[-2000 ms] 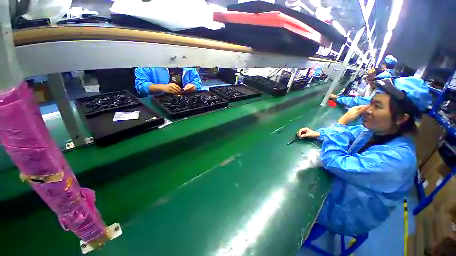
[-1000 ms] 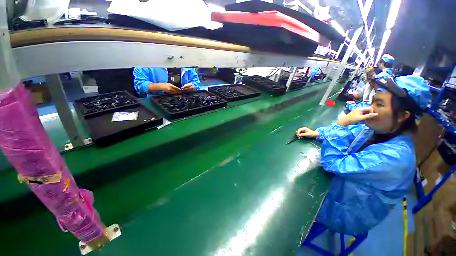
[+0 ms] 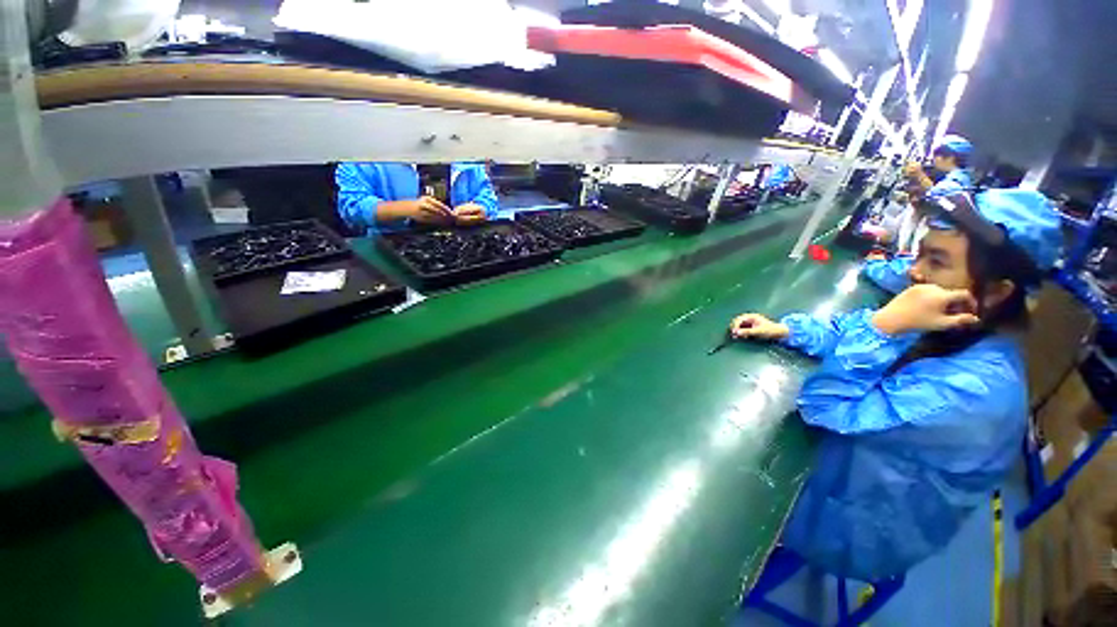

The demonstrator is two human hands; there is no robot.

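Neither my left hand nor my right hand is in view. The green bench top (image 3: 490, 490) lies nearest in front of me. Along its far side stand black trays filled with small dark parts, one at the left (image 3: 272, 249), one in the middle (image 3: 472, 250) and one beyond it (image 3: 578, 225). A black tray (image 3: 300, 321) nearer to me holds a white paper slip (image 3: 314, 282). A seated person at the right rests one hand on the bench by a small dark thin piece (image 3: 720, 347).
A pink-wrapped post (image 3: 123, 404) is bolted to the bench at the left. A raised shelf (image 3: 319, 132) crosses above, bearing a white plastic bag (image 3: 417, 34) and a red layer (image 3: 661, 47) with black trays. Another person's hands (image 3: 447, 212) work across the bench. A blue stool (image 3: 821, 603) is at the right.
The seated person's raised hand has moved from the front of the face to its side, and the head has turned slightly. The view has shifted slightly.
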